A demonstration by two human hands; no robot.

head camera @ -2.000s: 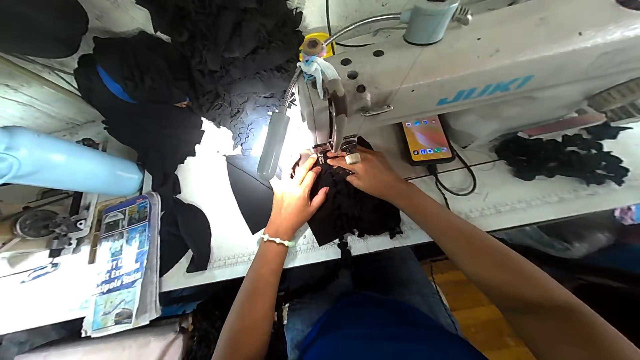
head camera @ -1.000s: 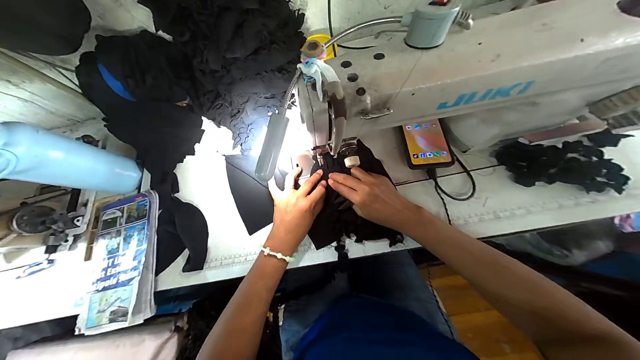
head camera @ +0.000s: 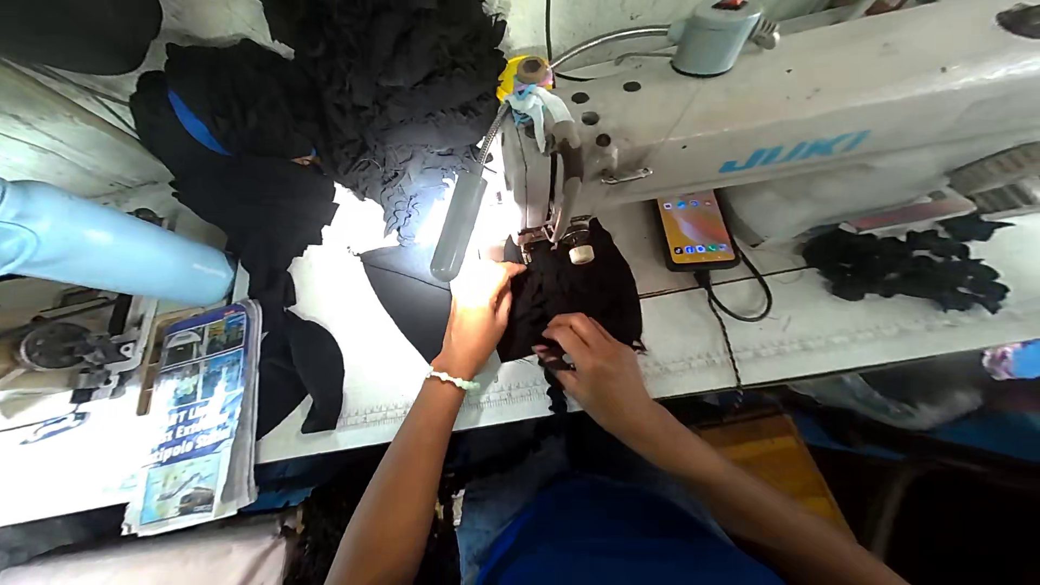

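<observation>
A piece of black fabric (head camera: 597, 284) lies under the needle and presser foot (head camera: 532, 244) of a white Juki sewing machine (head camera: 780, 97). My left hand (head camera: 479, 309), with a beaded bracelet at the wrist, rests on the fabric's left edge, fingertips just short of the presser foot. At the fabric's near edge my right hand (head camera: 589, 357) has its fingers curled around the edge, where a narrow black strip (head camera: 556, 394) hangs over the table edge. Whether its fingertips pinch the strip or the fabric is hard to tell. A grey lamp (head camera: 459, 227) shines beside the needle.
Ruffled black fabric (head camera: 398, 97) is heaped behind the lamp, with cut black pieces (head camera: 317, 374) at left. A blue bottle (head camera: 114, 244) and a folded newspaper (head camera: 199, 414) lie farther left. A phone (head camera: 696, 231) with a cable and black scraps (head camera: 910, 264) are at right.
My right hand has moved from beside the presser foot back to the fabric's near edge. My left hand has stayed on the left part of the fabric.
</observation>
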